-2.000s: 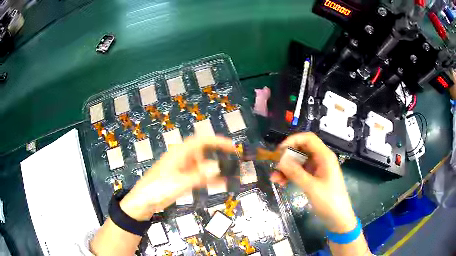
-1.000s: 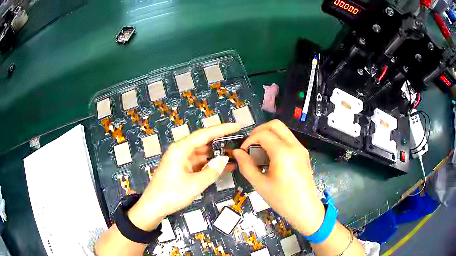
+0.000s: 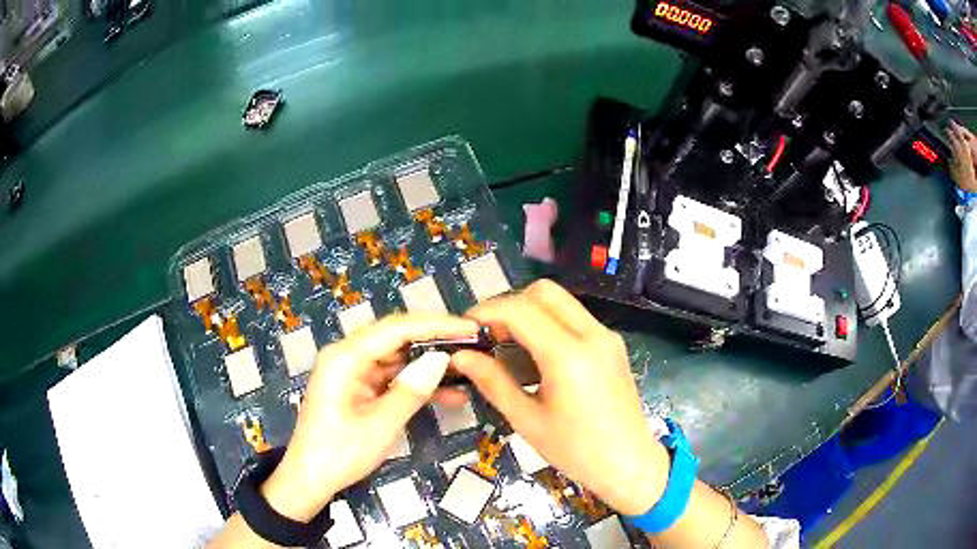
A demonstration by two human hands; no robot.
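My left hand (image 3: 370, 381) and my right hand (image 3: 562, 381) meet over the blister tray (image 3: 321, 172). Both hold a small black device housing (image 3: 450, 343), seen nearly edge-on between the fingertips. Fingers hide most of it, and I cannot tell whether a display module sits in it. The tray holds rows of square display modules (image 3: 359, 212) with orange flex cables (image 3: 311, 268). One module (image 3: 467, 494) lies turned askew near the tray's lower middle.
The black twin-station press (image 3: 696, 295) stands at right with white nests and a pen (image 3: 624, 198). A pink pad (image 3: 540, 228) lies between tray and press. Paper sheets (image 3: 129, 440) lie left. Another housing (image 3: 261, 108) lies behind. Another person's hand (image 3: 962, 156) shows far right.
My hands first came together from apart. The module seen at my right fingers a second ago is now hidden, and the housing has tilted edge-on. Another person's hand shows more at right.
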